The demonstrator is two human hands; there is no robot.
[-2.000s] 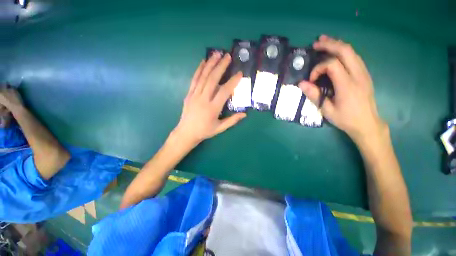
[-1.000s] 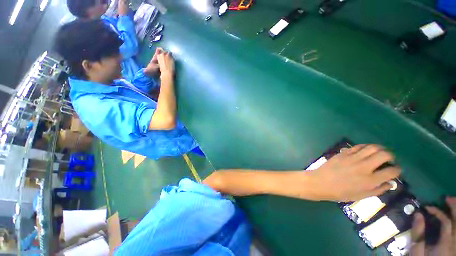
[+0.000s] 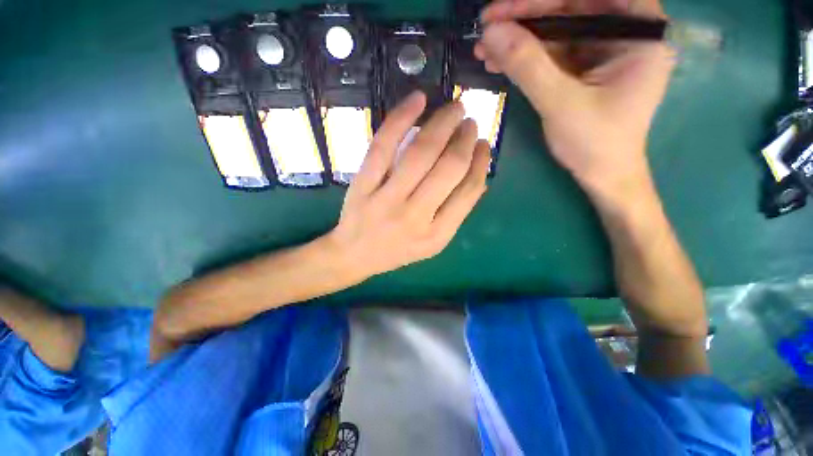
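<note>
Several black device housings lie side by side, open face up, on the green bench. The leftmost housing (image 3: 218, 85) and its neighbours show a round disc (image 3: 270, 50) at the far end and a white battery (image 3: 291, 142) at the near end. My left hand (image 3: 414, 191) rests with fingers spread over the near ends of the two rightmost housings. My right hand (image 3: 584, 98) holds a black pen-like tool (image 3: 597, 28) at the far end of the rightmost housing. The tool's tip is hidden by my fingers.
More black-and-white units (image 3: 789, 165) lie jumbled at the right edge. Another person's bare arm (image 3: 45, 329) and blue sleeve are at the lower left. A blue object (image 3: 796, 343) shows at the lower right. The green bench surface (image 3: 116, 214) runs under the row.
The view has swung from the co-workers back to the bench. The row now appears larger and straighter. My left hand lies over the row's right part, and my right hand now shows a black tool.
</note>
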